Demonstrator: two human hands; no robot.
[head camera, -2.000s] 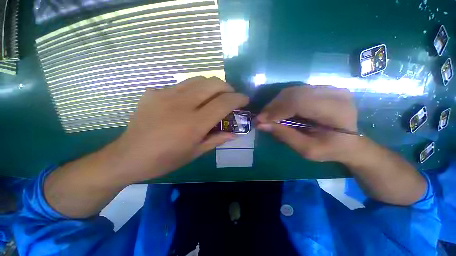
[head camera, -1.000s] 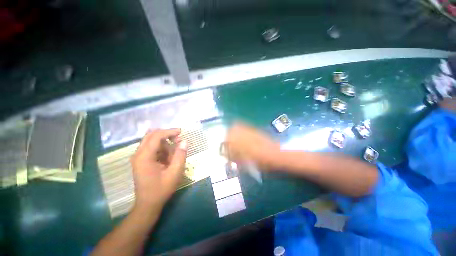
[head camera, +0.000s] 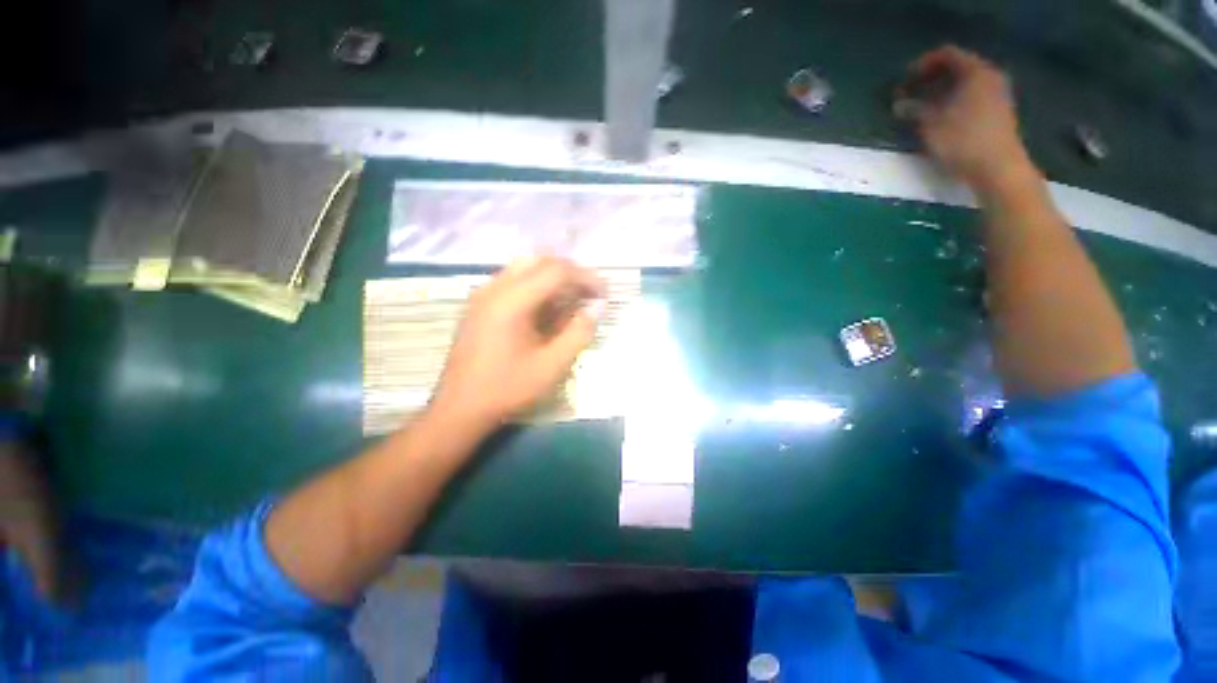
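Observation:
My left hand (head camera: 523, 336) is over the striped sheet (head camera: 407, 354), its fingers curled and thumb close to the fingertips. A tiny pale spot shows at the fingertips; I cannot tell if it is held. My right hand (head camera: 964, 118) is stretched far forward over the dark belt beyond the pale rail. Something dark shows at its fingertips, too blurred to name. One watch housing (head camera: 868, 342) lies on the green bench right of centre. The pale card (head camera: 657, 504) lies near the bench's front edge. The tweezers cannot be made out.
A clear plastic sleeve (head camera: 545, 224) lies beyond the striped sheet. Grey spare sheets (head camera: 254, 220) are stacked at the left. Several housings, one of them here (head camera: 807, 91), lie on the belt. A grey post (head camera: 633, 80) stands at the rail (head camera: 447, 138). Another person's arm (head camera: 30, 514) shows at far left.
The view has shifted and shows more of the belt. My right hand has moved from beside the striped sheet out over the belt. My left hand remains over the sheet.

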